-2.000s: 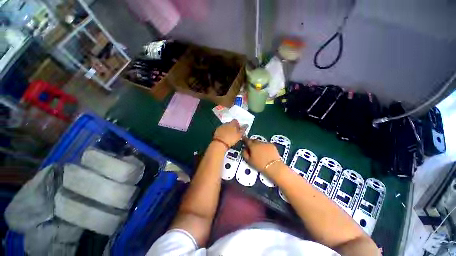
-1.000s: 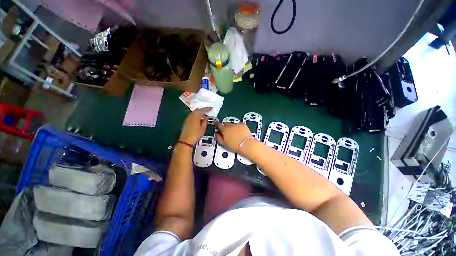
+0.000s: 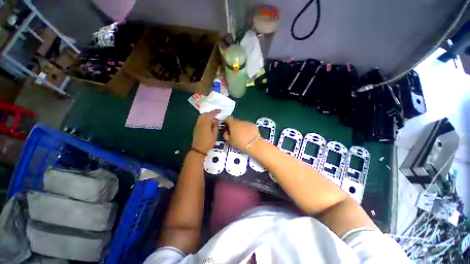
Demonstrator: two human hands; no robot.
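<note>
Several silver-white front panels point(image 3: 353, 178) with rounded ends, windows and round holes lie in a row on the dark green bench top point(image 3: 111, 111). My left hand point(image 3: 206, 132) and my right hand point(image 3: 240, 133) meet over the upper ends of the two leftmost panels, fingertips close together. Whatever is between the fingertips is too small and covered to tell. A crumpled white tissue point(image 3: 219, 104) lies just beyond my fingertips. My right forearm crosses over the middle panels and hides parts of them.
A green bottle point(image 3: 236, 73), a cardboard box of dark parts point(image 3: 208, 69) and black housings point(image 3: 330, 90) stand along the wall. A pink sheet point(image 3: 149, 107) lies left. A blue crate point(image 3: 135, 206) with grey bundles is lower left. An open housing point(image 3: 430, 154) and tangled cables are right.
Since the earliest frame the camera view has shifted, so the bench appears further left and higher. My hands stay together at the left panels, with slightly changed finger positions.
</note>
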